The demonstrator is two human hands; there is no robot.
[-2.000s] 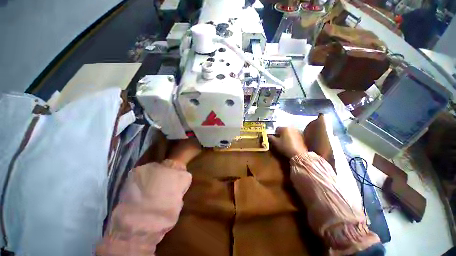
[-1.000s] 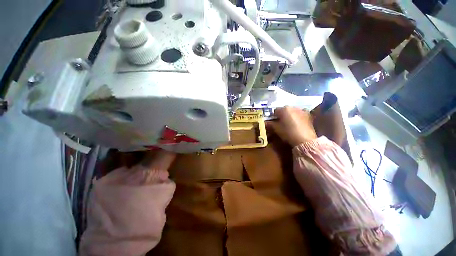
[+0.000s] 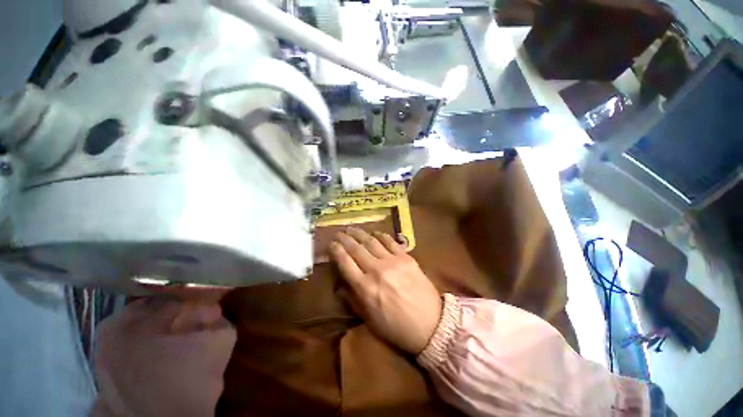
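The brown garment panel [image 3: 293, 366] lies spread under the machine head, with a seam running towards me. The yellow presser clamp frame [image 3: 403, 218] sits at its far part, and brown cloth shows inside the frame. My right hand [image 3: 387, 285] lies flat, palm down, on the cloth, its fingertips at the clamp's front edge and opening. My left hand [image 3: 195, 313] is blurred and mostly hidden below the white machine head [image 3: 155, 220]; its fingers cannot be made out.
The machine head covers the upper left. Needle-area metal parts [image 3: 403, 118] stand behind the clamp. At right are a tilted control panel [image 3: 692, 122], small brown pieces [image 3: 684, 305] and a dark-blue looped cord [image 3: 604, 273]. Brown bundled work [image 3: 595, 41] lies at the back right.
My right hand has moved left from the clamp's right side onto the cloth at its front edge. The panel's right part is bunched differently. The view has moved closer, and the head hides more.
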